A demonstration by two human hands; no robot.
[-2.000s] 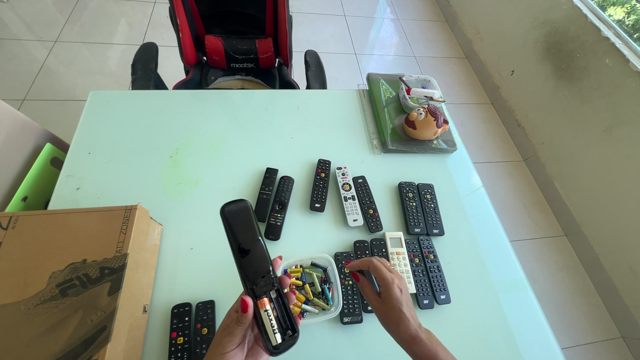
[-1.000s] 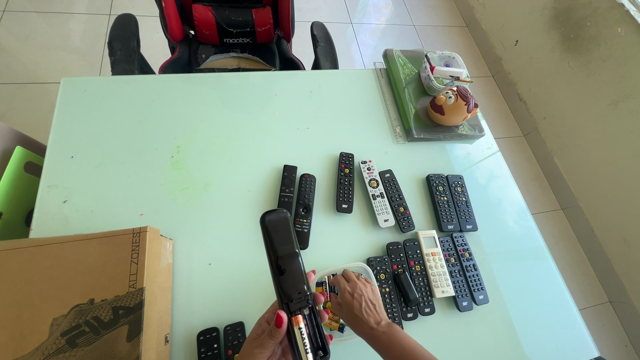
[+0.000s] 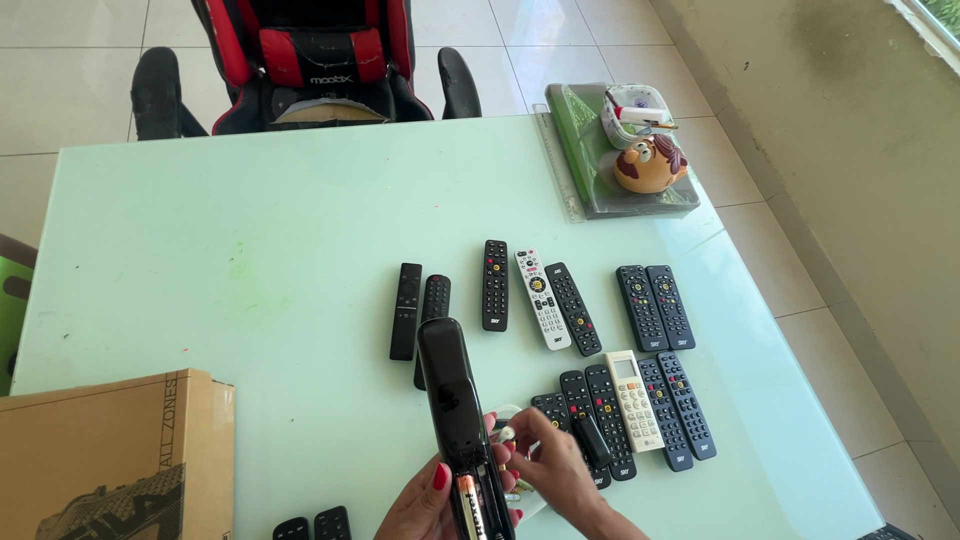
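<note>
A glossy black remote control [image 3: 452,390] is held back side up in my left hand [image 3: 427,499], its battery compartment uncovered with one AA battery [image 3: 472,504] inside. Beside it, my right hand [image 3: 555,461] pinches a small battery [image 3: 505,434] between thumb and finger, over the white plastic tub [image 3: 534,510] of loose batteries, which the hands partly hide. A small black battery cover [image 3: 592,441] lies on the row of black remotes [image 3: 611,420] to the right.
More remotes, among them a white one [image 3: 541,298] and a cream air-conditioner remote [image 3: 634,401], lie on the glass table [image 3: 225,300]. A cardboard box [image 3: 112,457] stands at left. A green case [image 3: 581,150] bears a tub and a round figurine [image 3: 649,165]. A chair [image 3: 322,67] stands beyond.
My right hand was down in the tub of batteries a second ago; now it is lifted beside the remote with a battery. The battery cover was not on the remotes two seconds ago.
</note>
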